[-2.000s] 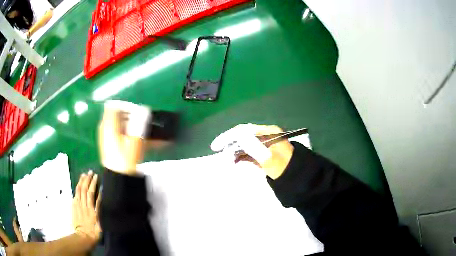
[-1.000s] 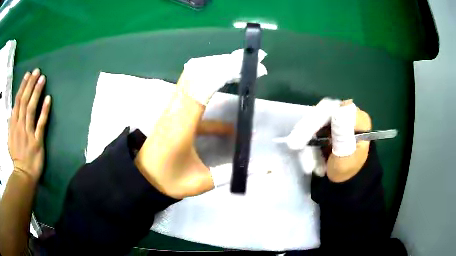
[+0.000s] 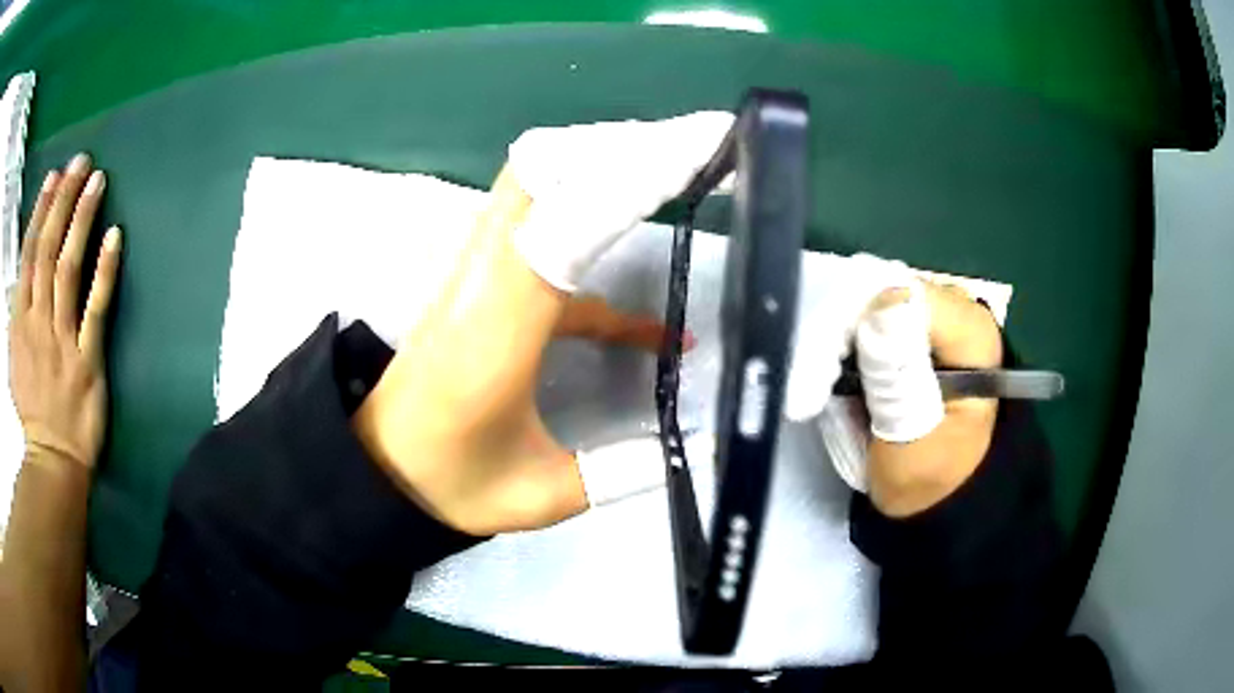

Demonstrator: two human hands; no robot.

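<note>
My left hand, with white finger cots, holds a black phone middle frame tilted nearly edge-on, its open inside facing left. Small round holes and a slot show in the near rail. My right hand, also with white finger cots, grips silver-grey tweezers; their flat rear end sticks out to the right. The tweezer tips are hidden behind the fingers and the frame. The right fingertips are close beside the frame's right rail; I cannot tell if they touch it. A white foam sheet lies under both hands.
Another person's bare hand rests flat on the green bench at the far left. A white edge, likely a tray or pad, shows beside it. A pale grey machine surface stands at the right. The bench edge curves near my right arm.
The frame has turned from a thin dark bar to show both rails, and is nearer the right hand. Earlier, the view took in a red tray and another frame, now out of view.
</note>
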